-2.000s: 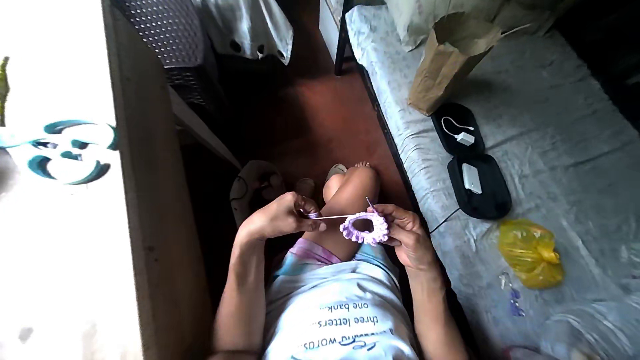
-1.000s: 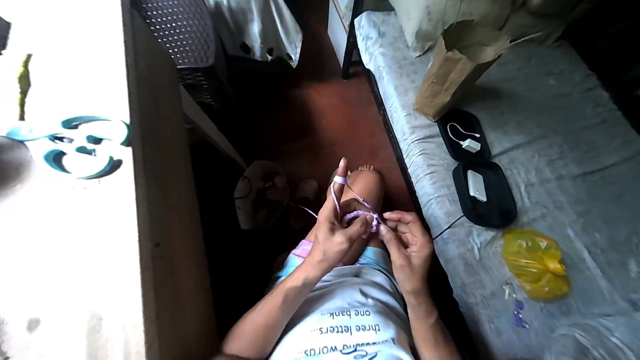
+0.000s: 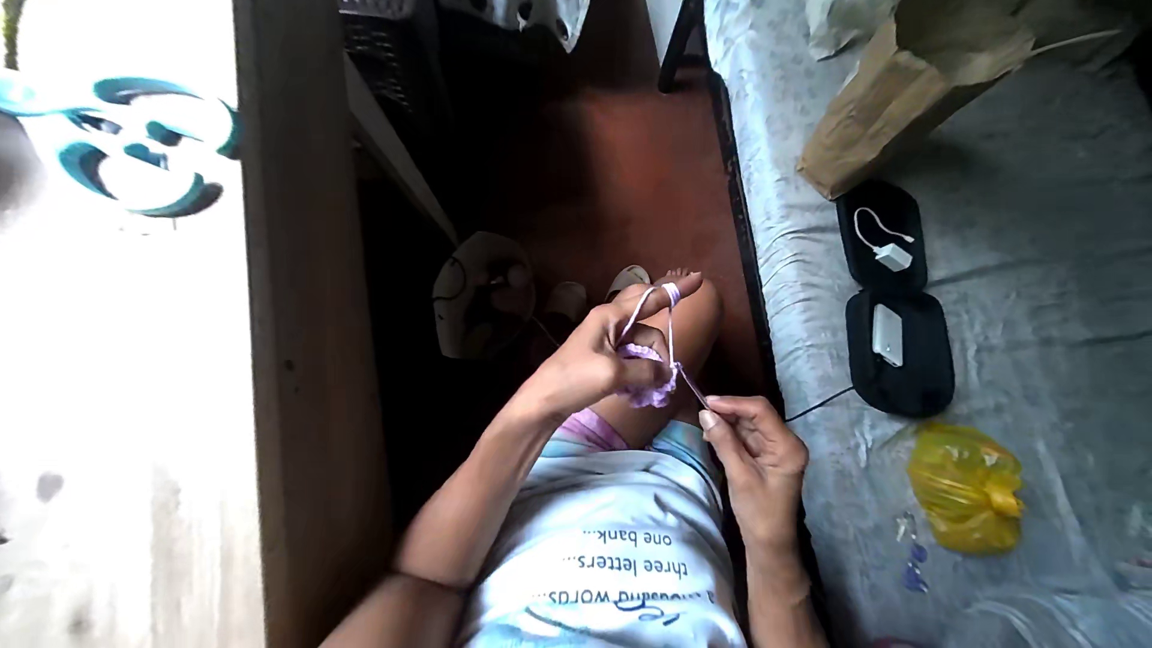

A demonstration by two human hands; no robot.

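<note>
A small ring of purple crochet work is pinched in my left hand, over my lap. Purple yarn is wrapped round the raised index finger of that hand and runs down to the edge of the ring. My right hand grips a thin crochet hook between thumb and fingertips, and the hook's tip meets the ring where the yarn comes down. Part of the ring is hidden behind the left fingers.
Teal-handled scissors lie on the pale table at left. On the covered bed at right are a brown paper bag, an open black case with white devices, a yellow plastic bag and keys.
Two seconds ago the ring was beside my right hand, with yarn stretched across to my left. Since then my left hand has taken the ring, its index finger raised with yarn wound round it.
</note>
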